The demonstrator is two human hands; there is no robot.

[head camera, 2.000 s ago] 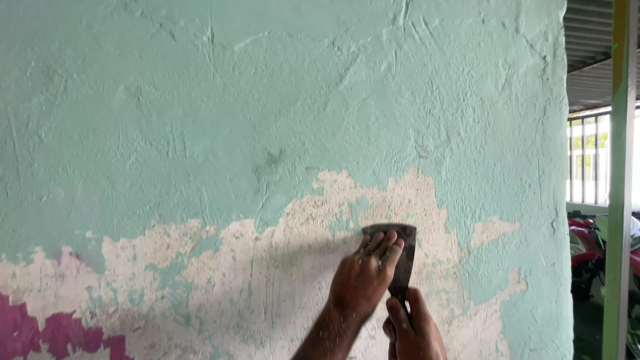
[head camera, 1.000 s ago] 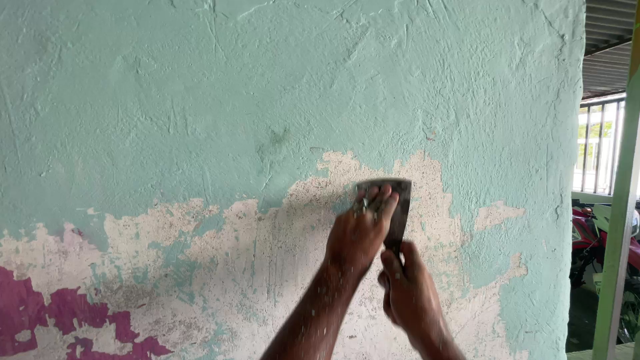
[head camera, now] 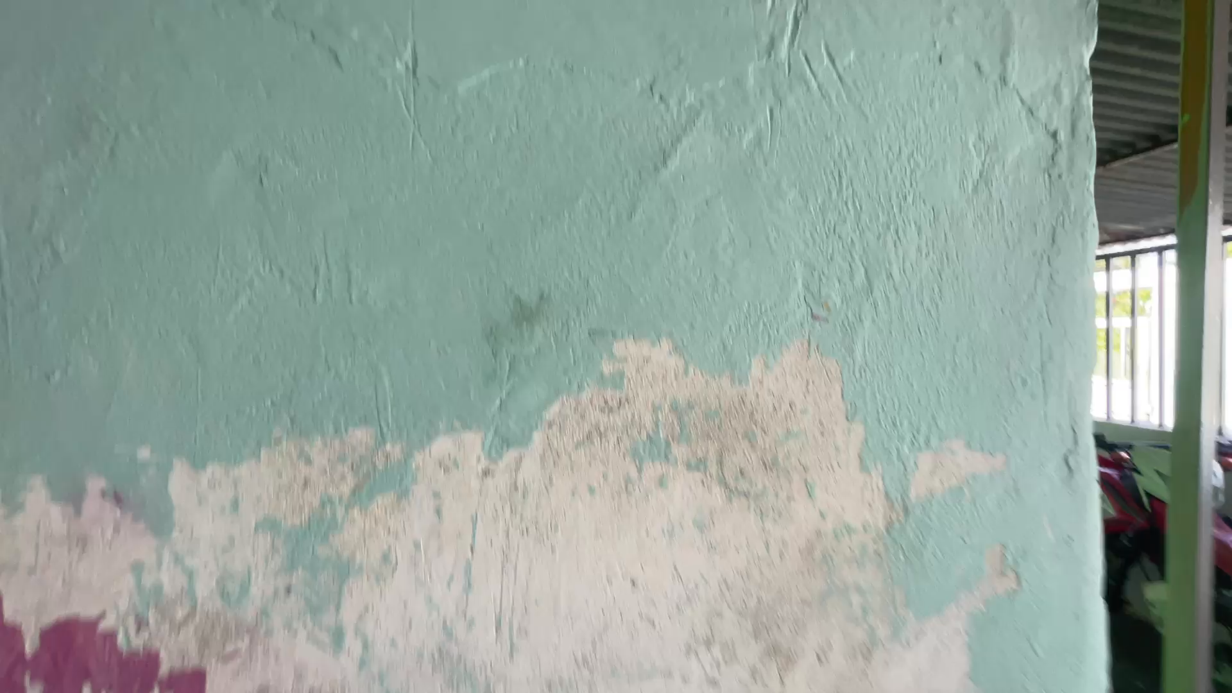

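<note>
A rough wall with green paint fills most of the head view. Across its lower part runs a jagged bare patch of pale plaster, with flecks of green left in it. Purple paint shows at the lower left corner. Neither my left hand nor my right hand is in the frame, and the scraper is out of sight too.
The wall ends at a vertical edge on the right. Past it stand a green post, a barred opening and red motorcycles, under a corrugated roof.
Both hands and the scraper, seen against the bare patch in the earlier frames, have gone out of view.
</note>
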